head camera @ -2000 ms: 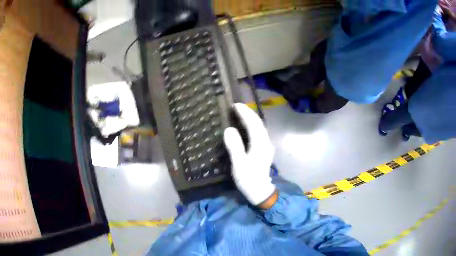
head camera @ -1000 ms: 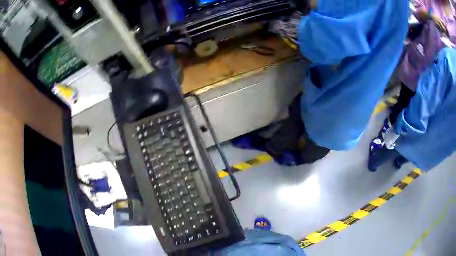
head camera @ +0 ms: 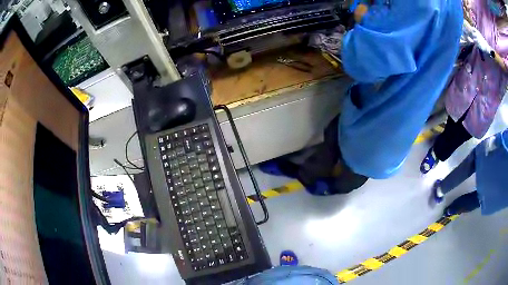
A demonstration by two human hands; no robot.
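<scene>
The black keyboard (head camera: pixel 200 195) lies on a dark swing-arm tray in front of me, its long side running away from me. A black mouse (head camera: pixel 171 112) sits on the tray beyond the keyboard's far end. A large dark-edged monitor (head camera: pixel 55 206) stands at the left, tilted in view, with a dark block on its lit screen. Neither of my hands is in view. A bit of my blue smock shows at the bottom edge.
A person in a blue smock (head camera: pixel 390 106) stands at the wooden-topped bench (head camera: pixel 262 80); others are at the right. A green circuit board (head camera: pixel 79 60) and yellow tube (head camera: pixel 82 96) lie upper left. Striped tape (head camera: pixel 401 249) crosses the floor. A black bar (head camera: pixel 245 161) edges the tray.
My white-gloved left or right hand, seen at the keyboard's edge two seconds ago, has left the picture. The view has shifted, showing more bench and board. People at the right have moved.
</scene>
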